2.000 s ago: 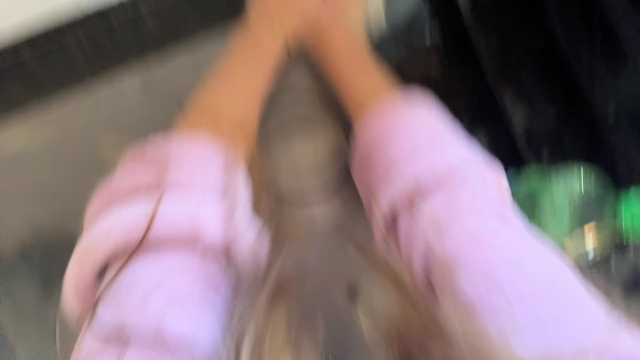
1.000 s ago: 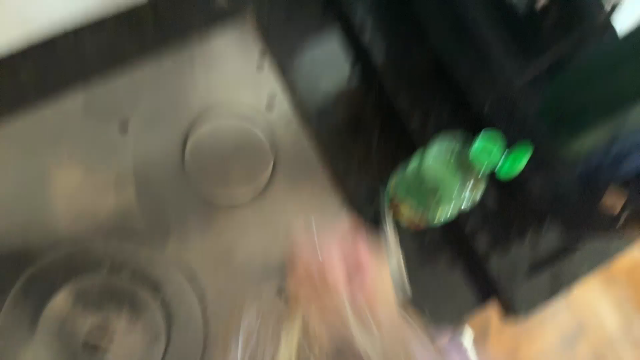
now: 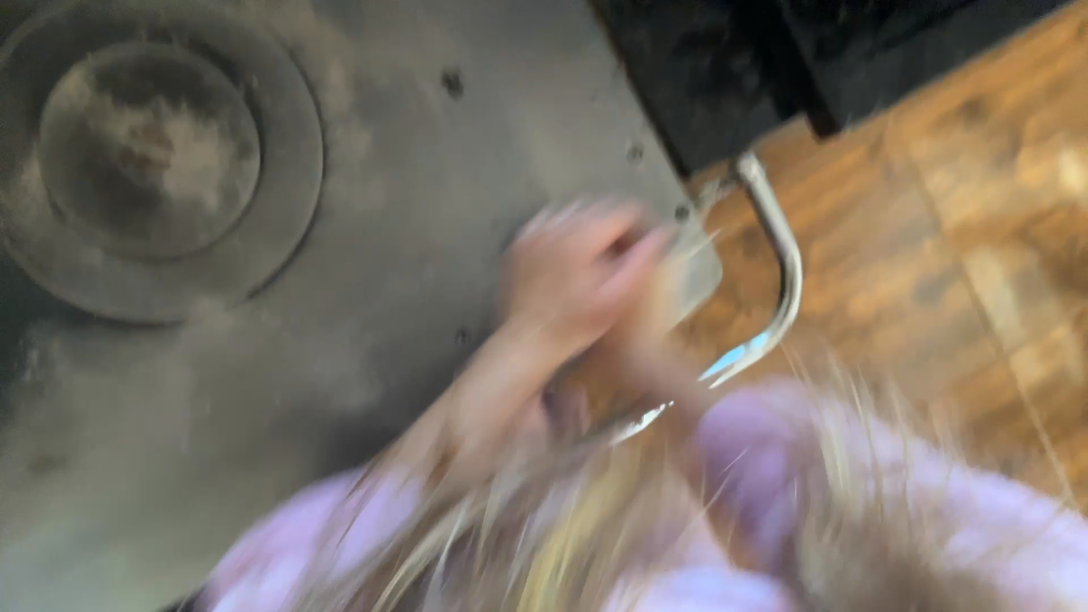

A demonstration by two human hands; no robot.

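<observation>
My left hand [image 3: 578,268] is blurred, its fingers curled over the right corner of a dark metal cooktop plate [image 3: 382,195]. Close against it on the right is my right hand [image 3: 646,314], mostly hidden behind the left one and smeared by motion. Whether either hand holds anything cannot be told. A curved metal rail [image 3: 786,263] runs round the plate's corner and passes below the hands. Pink sleeves cover both forearms, and strands of hair hang across the lower view.
Round burner lids [image 3: 149,153] are set in the plate at the upper left. Black panels [image 3: 705,76] stand at the top right. Brown wood-look flooring [image 3: 935,255] lies beyond the rail on the right.
The view has shifted a lot toward the plate's corner and the floor. Both arms reached up to the top of view two seconds ago; the hands are now near the corner. The green bottle has left view.
</observation>
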